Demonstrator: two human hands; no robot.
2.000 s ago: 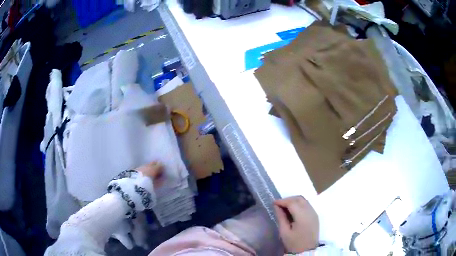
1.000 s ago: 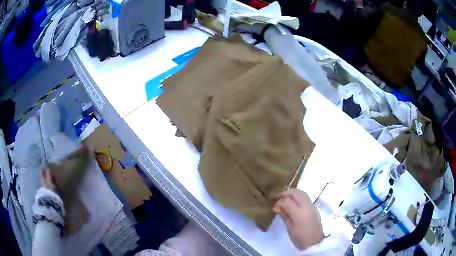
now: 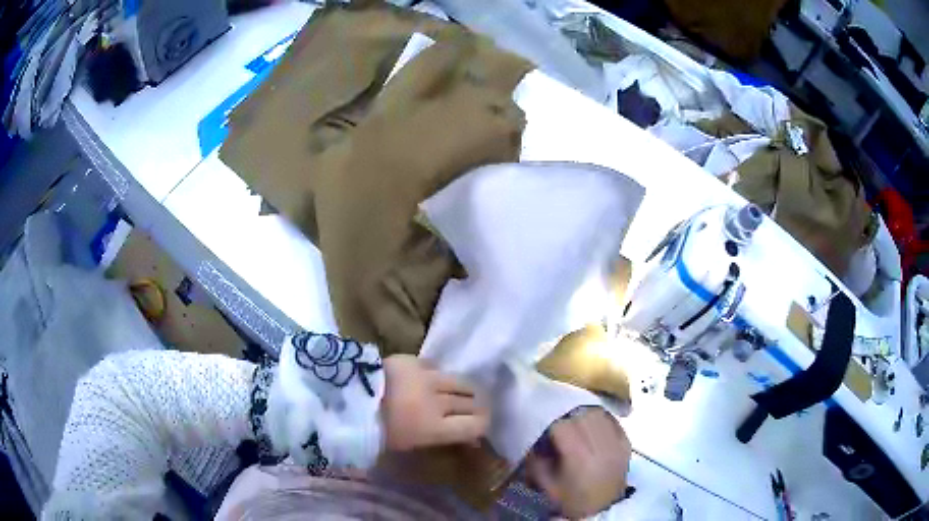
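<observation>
A pale grey-white lining piece lies in front of the machine, partly over a brown garment panel. My left hand is on the near edge of the lining and brown cloth, fingers bent over it. My right hand pinches the near right corner of the lining, slightly blurred; its fingertips are partly hidden by the cloth. The white sewing machine head is just right of the cloth, its lamp lighting a bit of brown cloth by the needle area.
A yellow-orange scissors handle lies on brown card below the table edge at left. Grey-white lining pieces are at far left. Thread snips lie at lower right. Heaped brown pieces are beyond the table. A ruler strip runs along the front edge.
The view has shifted right. My left hand has come from the pile onto the table, and a lining piece now lies over the brown cloth. My right hand has moved to the lining's corner.
</observation>
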